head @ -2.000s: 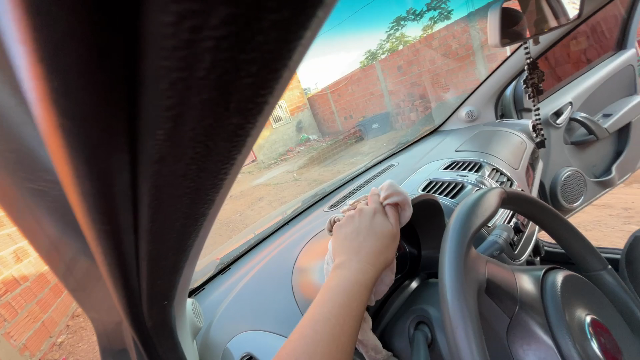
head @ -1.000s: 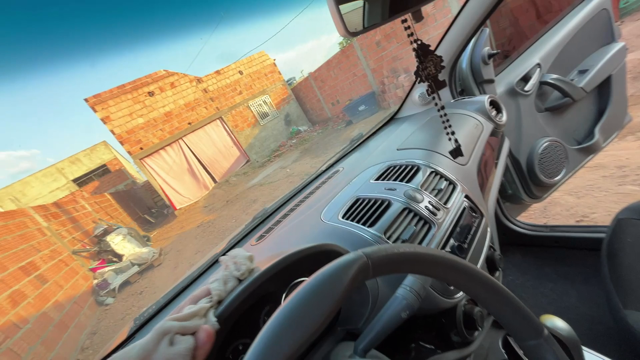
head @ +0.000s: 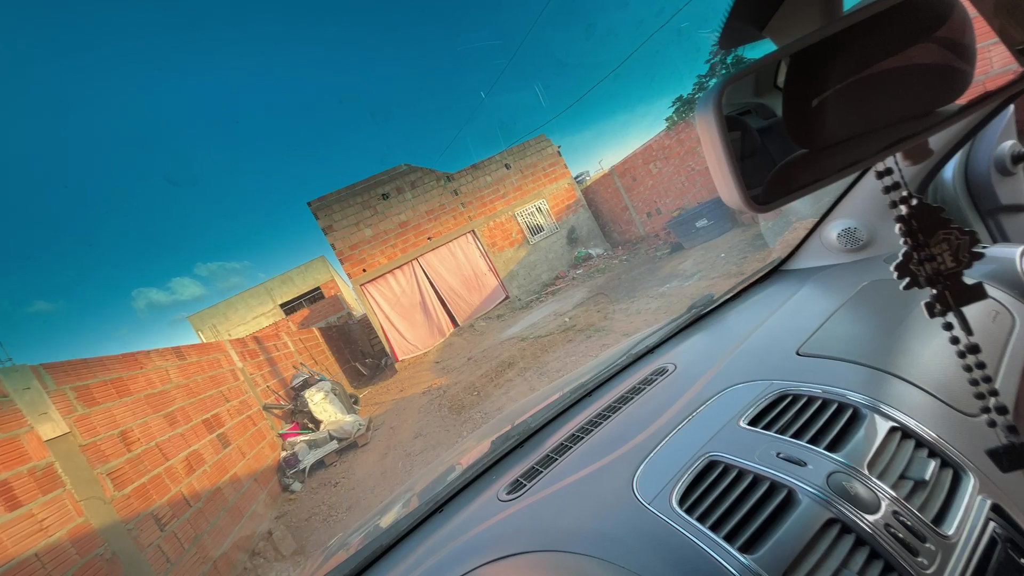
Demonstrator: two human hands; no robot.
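Note:
Neither of my hands shows in the head view now, and the cloth is out of sight too. The grey car dashboard (head: 592, 512) fills the lower right, with a long defroster vent (head: 588, 432) along the base of the windshield. Several air vents (head: 736, 504) sit in the centre panel around a hazard button (head: 854, 492). At the upper right is the rear-view mirror (head: 832, 104), and a dark beaded ornament (head: 936, 256) hangs below it in front of the passenger side of the dashboard.
The windshield slopes over the dashboard, with a wiper (head: 512, 436) outside at its base. Beyond the glass are a brick wall (head: 160, 424), a brick building (head: 448, 208) with pink curtains (head: 432, 296), a loaded pile (head: 324, 416) and a blue tank (head: 700, 222).
The hand wiping or pressing a light cloth on the dashboard by the steering wheel has left view, as has the wheel. The view has swung up towards the windshield and mirror.

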